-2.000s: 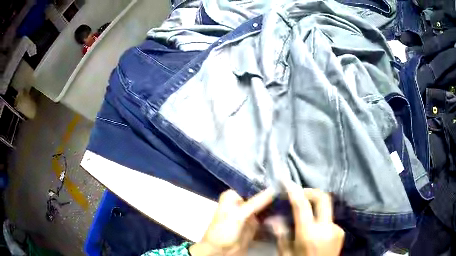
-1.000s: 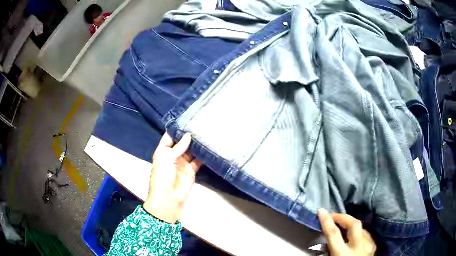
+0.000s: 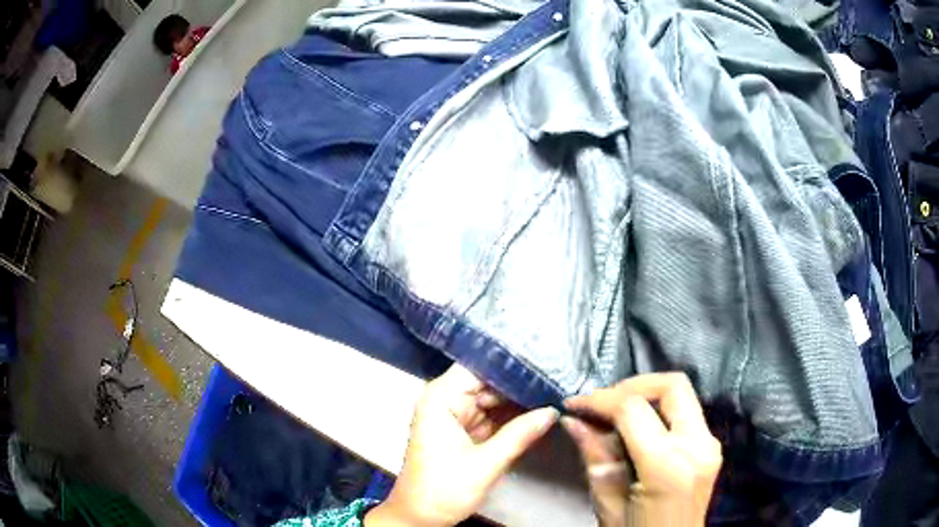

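A denim vest [image 3: 680, 237], pale grey-blue inside up, lies over the pile with its dark blue hem band [image 3: 484, 352] towards me. My left hand [image 3: 453, 443] pinches the hem band near its middle, fingers partly under it. My right hand [image 3: 654, 443] meets it there, thumb and forefinger closed on the same band, close to my left fingertips. Any tool in my right hand is hidden or too blurred to tell.
Blue denim garments [image 3: 278, 175] lie under the vest on a white tabletop [image 3: 299, 376]. A blue crate [image 3: 201, 443] stands below. Black garments [image 3: 922, 206] lie at the right. A person [image 3: 177, 39] shows by a pale grey bin [image 3: 170, 108].
My left hand has moved right along the hem band from the corner, and my right hand has moved left and up to meet it. The band is now bunched upward between them.
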